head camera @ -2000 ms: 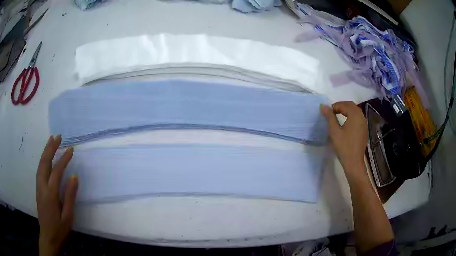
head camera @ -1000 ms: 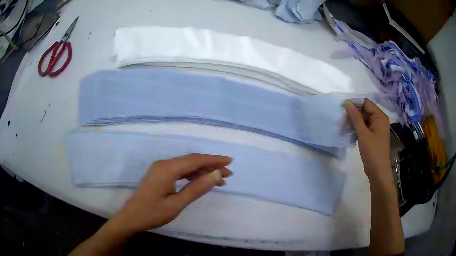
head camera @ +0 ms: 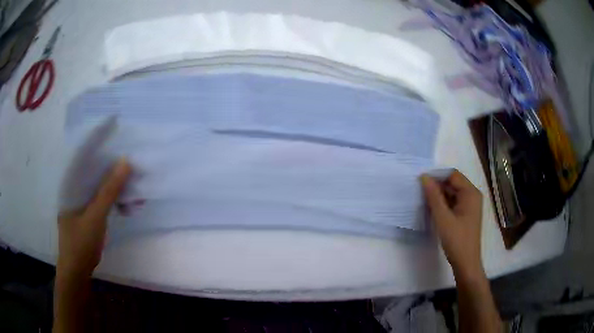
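A pale striped fabric strip (head camera: 280, 172) is stretched between my hands, over the near pile (head camera: 215, 216) and the front edge of the middle blue stack (head camera: 260, 101). My right hand (head camera: 449, 195) pinches the strip's right end. My left hand (head camera: 98, 185) is blurred at its left end; the fingertips are partly hidden, so its grip is unclear. The white interlining stack (head camera: 267, 36) lies farthest away, curved, with greyish lower edges.
Red-handled scissors (head camera: 36, 83) lie at the left. A dark iron (head camera: 531, 166) sits on a brown pad (head camera: 511, 237) at the right, beside a yellow-orange cord bundle (head camera: 559, 143). A lilac, white and blue heap (head camera: 498, 55) lies upper right.
My right hand has moved nearer to me with a strip from the middle stack. My left hand has moved left to the strip's other end. The strip now spans above the near pile.
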